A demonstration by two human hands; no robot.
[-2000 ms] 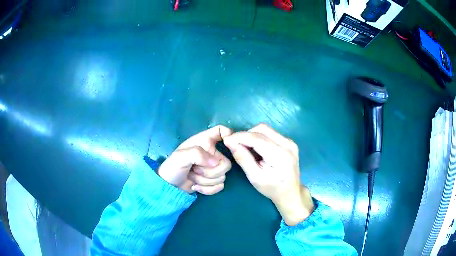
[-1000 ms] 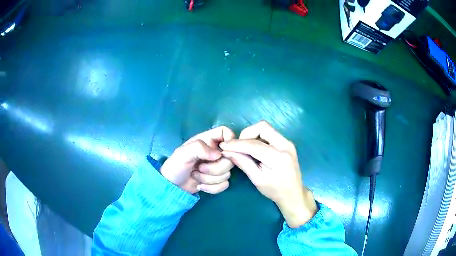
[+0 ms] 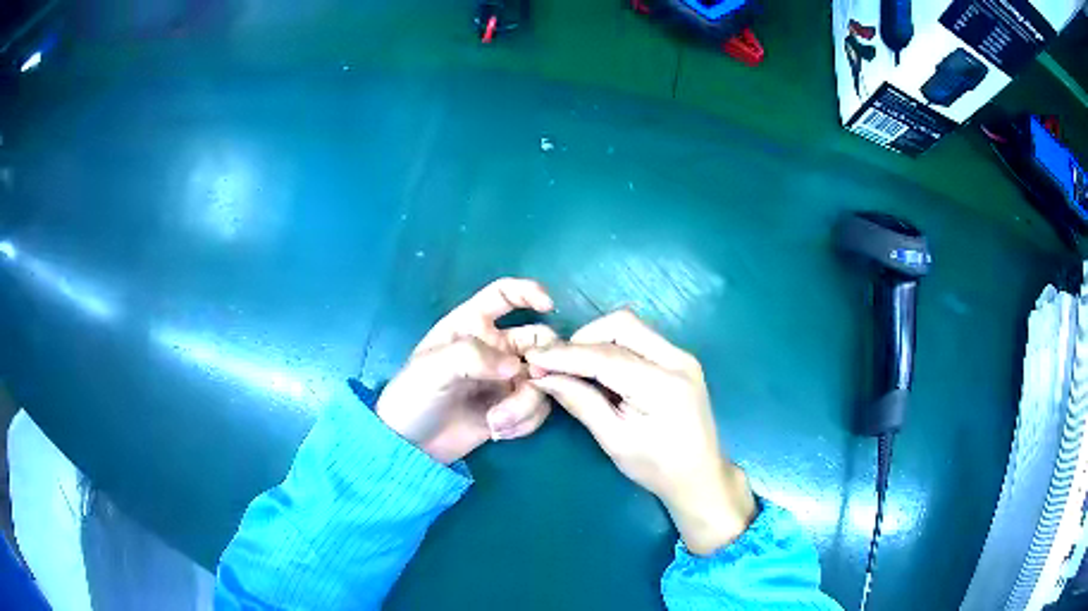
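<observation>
My left hand (image 3: 468, 376) and my right hand (image 3: 638, 400) meet over the green bench (image 3: 298, 215), at the middle of the view. The thumb and fingertips of both hands are pinched together and touch. Whatever lies between the fingertips is too small or hidden to make out. The left index finger is raised and curved away from the pinch. The other left fingers are partly curled.
A black barcode scanner (image 3: 890, 322) lies at the right, its cable running down. A printed carton (image 3: 943, 66) stands at the upper right. Blue and black testers (image 3: 1056, 167) with red clamps (image 3: 743, 47) lie along the far strip. Stacked flat cartons (image 3: 1040, 442) are at the right edge.
The left index finger has lifted away and the left fingers have shifted. The carton and testers on the far strip have moved down and right in view. The scanner appears slightly lower.
</observation>
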